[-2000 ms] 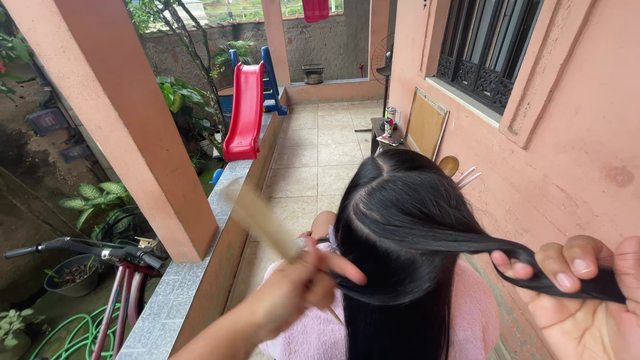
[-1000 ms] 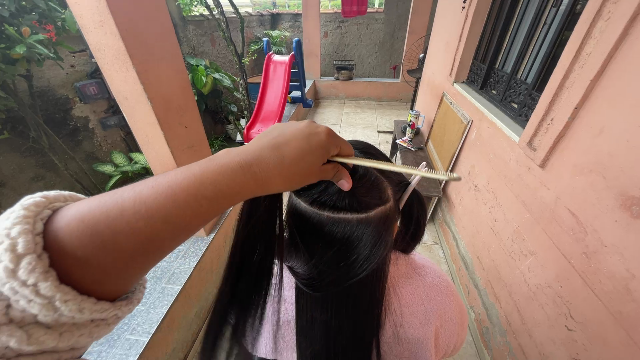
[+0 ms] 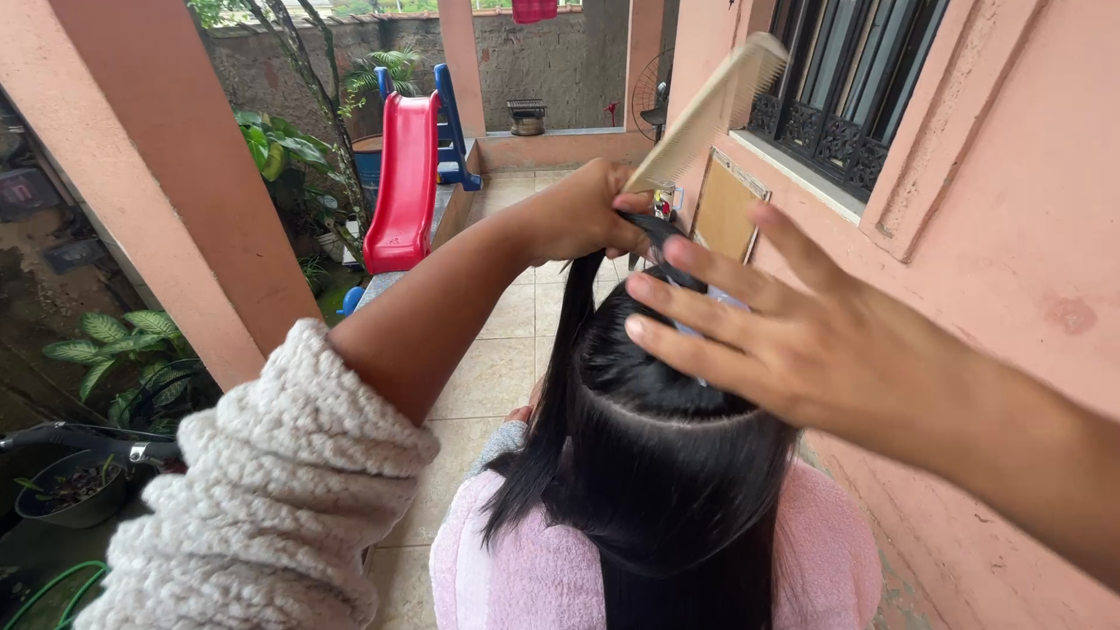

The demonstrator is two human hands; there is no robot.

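A seated person's long black hair (image 3: 674,490) is parted in a curved line across the back of the head. My left hand (image 3: 604,210) grips a gathered strand of the top hair above the head and also holds a pale comb (image 3: 713,114), teeth facing right and down. The strand's loose end hangs down on the left. My right hand (image 3: 744,324) is spread over the top of the head, fingers apart near the strand. A pale, translucent hair clip (image 3: 691,328) shows partly behind its fingers; whether they touch it is unclear. A pink towel (image 3: 516,560) covers the person's shoulders.
A pink wall (image 3: 1006,350) with a barred window (image 3: 849,79) stands on the right, a framed board (image 3: 726,206) leaning against it. On the left are a pink pillar (image 3: 166,157), a red slide (image 3: 407,184), potted plants and a handlebar (image 3: 87,437). The floor is tiled.
Two seconds ago my right hand held a strand out to the right; now its fingers are spread over the head. My left hand, with the comb, has lifted above the head and grips hair.
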